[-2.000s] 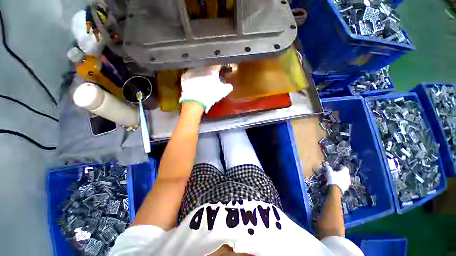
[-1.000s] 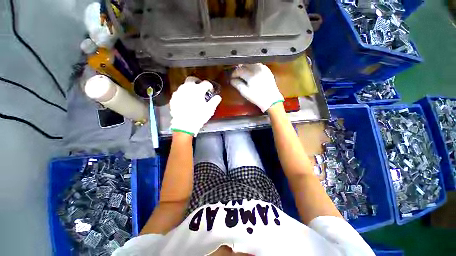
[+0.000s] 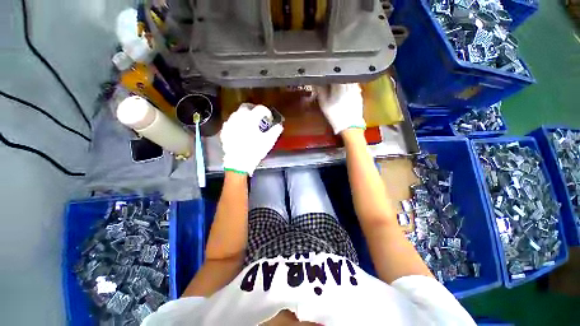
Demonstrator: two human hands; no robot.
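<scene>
My left hand [image 3: 247, 139], in a white glove with a green band, holds a small silver metal part [image 3: 266, 123] above the front of the press table. My right hand [image 3: 343, 107], also gloved, reaches to the dark gap under the grey press frame [image 3: 299, 71]; its fingertips are partly hidden by the frame, and I cannot tell whether it holds a part. Under the hands lie the amber mat [image 3: 385, 105] and the red strip [image 3: 299, 141].
Blue bins of metal parts stand by my left leg [image 3: 124, 261] and right leg [image 3: 439, 216], with more bins further right. A dark cup [image 3: 194, 102] with a pale blue stick [image 3: 200, 156], a cream bottle [image 3: 149, 126] and a phone [image 3: 146, 150] are left of the press.
My right hand came from the right-hand bin to the press, then moved further under the frame. My left hand drew back from the press and now holds a part.
</scene>
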